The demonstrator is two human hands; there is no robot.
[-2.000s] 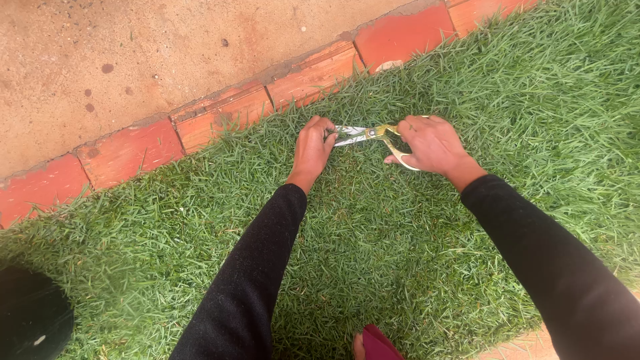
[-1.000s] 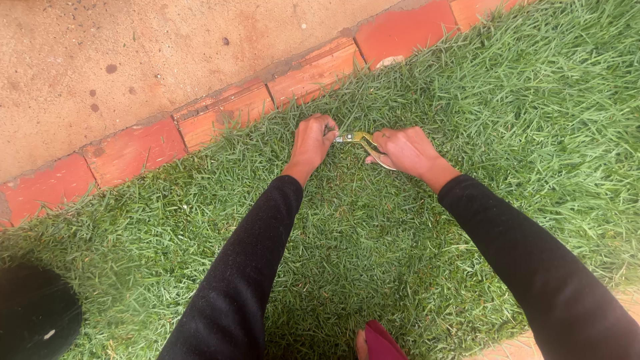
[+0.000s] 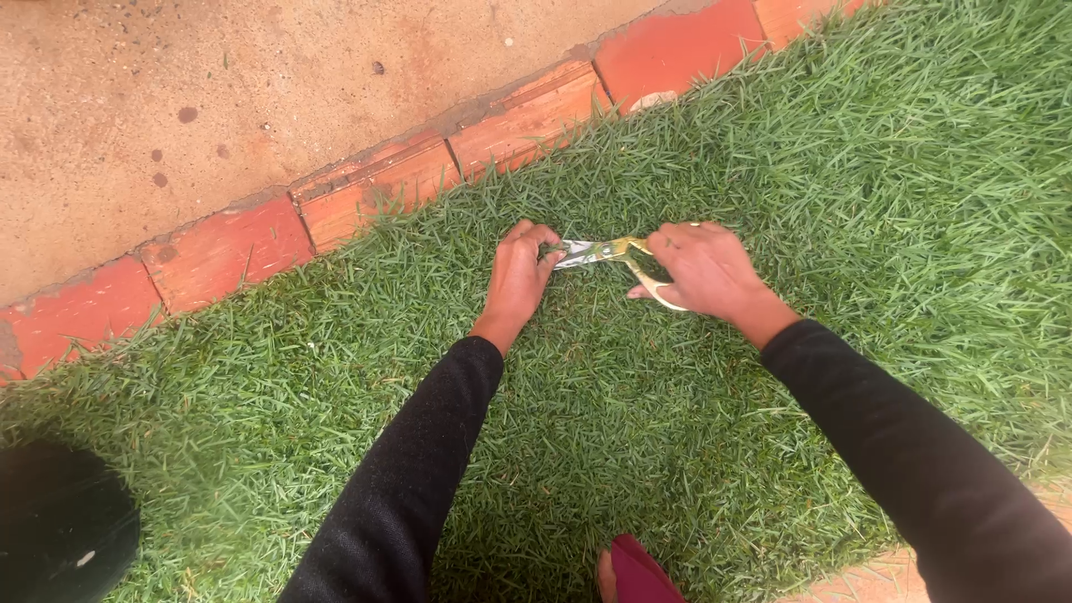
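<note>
My right hand [image 3: 703, 266] grips the gold-coloured handles of a pair of scissors [image 3: 610, 250], with the silvery blades pointing left and a little apart. At the blade tips is my left hand [image 3: 521, 272], its thumb and fingertips pinched together on some grass blades. Whether the fingers touch the metal cannot be told. Green lawn grass [image 3: 636, 360] lies under and around both hands, shorter toward me and longer at the right.
A border of reddish bricks [image 3: 536, 117] runs diagonally beyond my hands, with a sandy concrete surface [image 3: 293, 92] behind it. A dark round container [image 3: 63, 519] stands at the lower left. Dark red cloth [image 3: 641, 574] shows at the bottom edge.
The scissors have closed and parted again between the earlier frames and now. My right hand moved left toward my left hand, then slightly back to the right.
</note>
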